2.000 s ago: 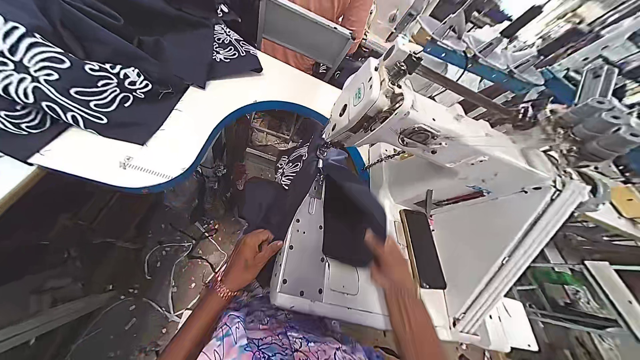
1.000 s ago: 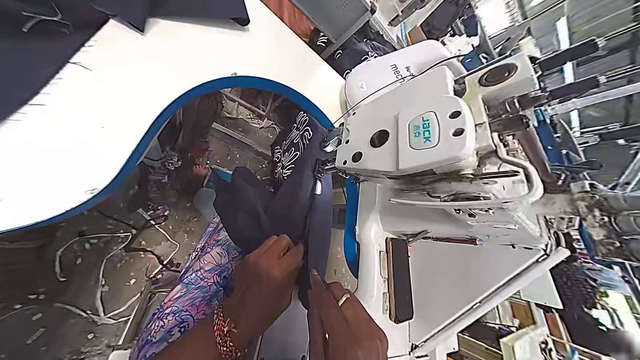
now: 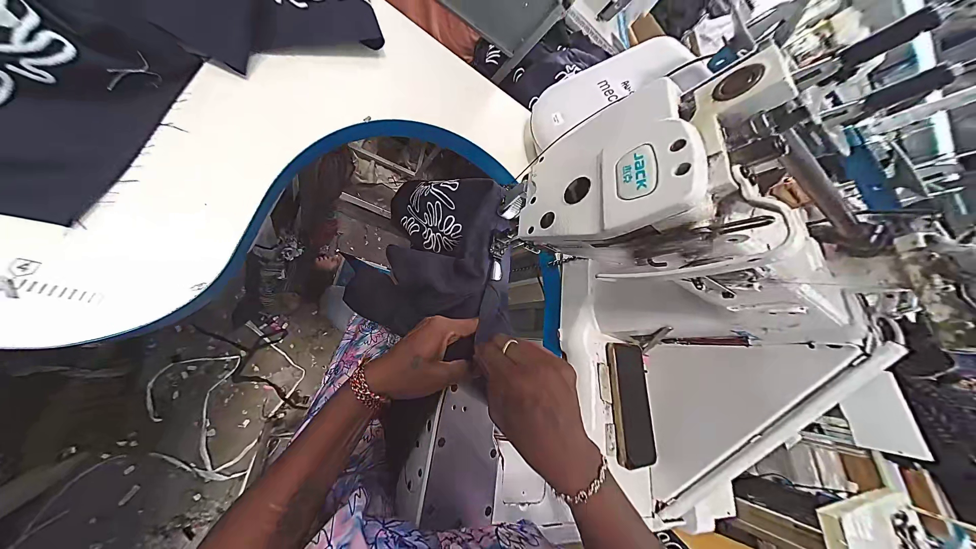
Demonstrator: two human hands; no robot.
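Dark navy fabric with white embroidery (image 3: 438, 267) lies under the presser foot (image 3: 499, 259) of a white Jack sewing machine (image 3: 610, 168). My left hand (image 3: 427, 358), with a beaded bracelet at the wrist, pinches the fabric's edge just below the foot. Against it, my right hand (image 3: 530, 389), wearing a ring and a bracelet, grips the same folded edge. The fingertips are partly hidden in the cloth. The fabric's loose part hangs to the left of the foot, over the cutout of the table.
A white table with a blue edge (image 3: 252, 221) curves around the cutout. More navy embroidered fabric (image 3: 91, 99) lies on it at upper left. A dark narrow pad (image 3: 631, 404) sits on the machine bed to the right. Cables and scraps lie on the floor (image 3: 221, 412).
Two seconds ago my hands were apart on the fabric; now they are together at its edge below the foot. The embroidered part has bunched up beside the foot since one second ago. The view has moved nearer.
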